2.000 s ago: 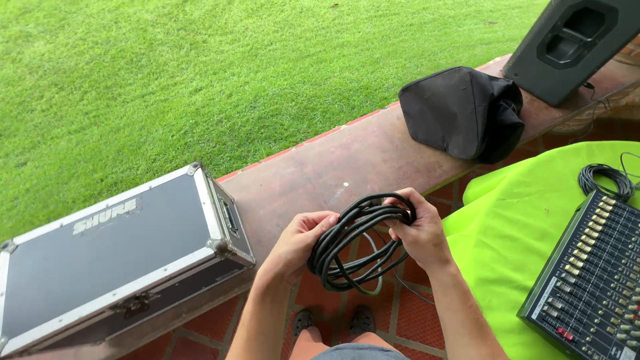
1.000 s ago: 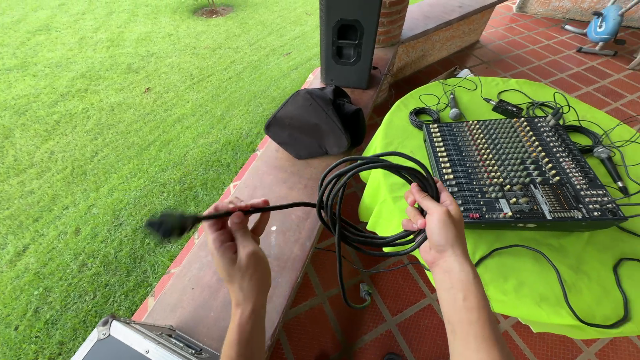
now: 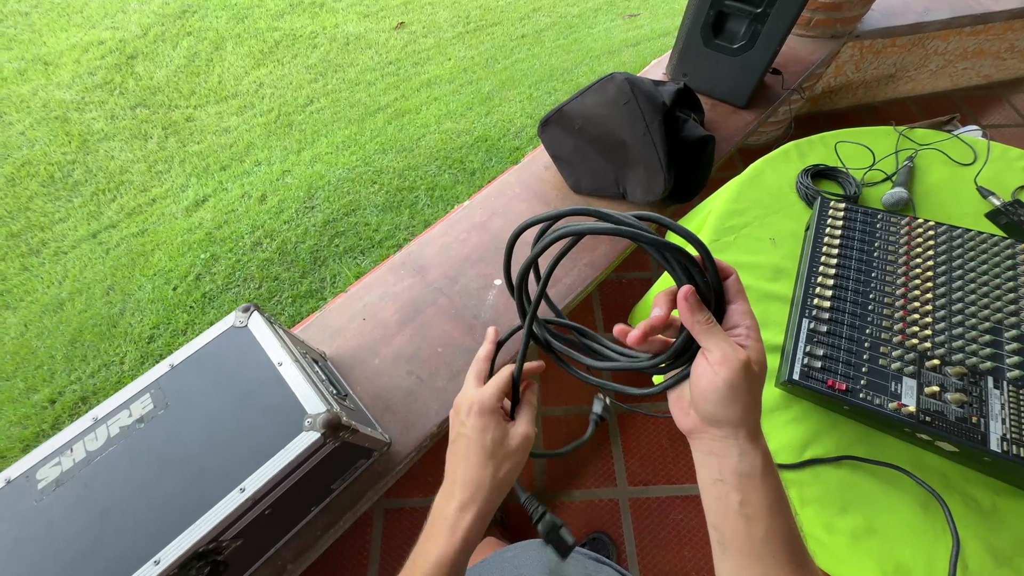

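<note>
A coil of black power cable (image 3: 596, 220) hangs in loose loops from my right hand (image 3: 720, 352), whose thumb and palm close around its right side. Between the thumb and fingers of my left hand (image 3: 492, 416) is a strand at the coil's lower left. Below my left hand dangles a black cable connector (image 3: 548, 524), and a plug with metal prongs (image 3: 600, 406) sits on a short cable end under the coil.
Left is a Shure flight case (image 3: 184, 432) on the ledge (image 3: 416, 304). Farther along stand a black fabric cover (image 3: 616, 136) and a loudspeaker (image 3: 724, 48). Right, a green-covered table (image 3: 744, 208) bears a mixing console (image 3: 912, 320), a microphone (image 3: 898, 188) and a cable coil (image 3: 824, 186).
My left hand has left the stretch of cable near the connector, held out to the left before, and come in to the coil. The connector now hangs below. The view has swung left and down.
</note>
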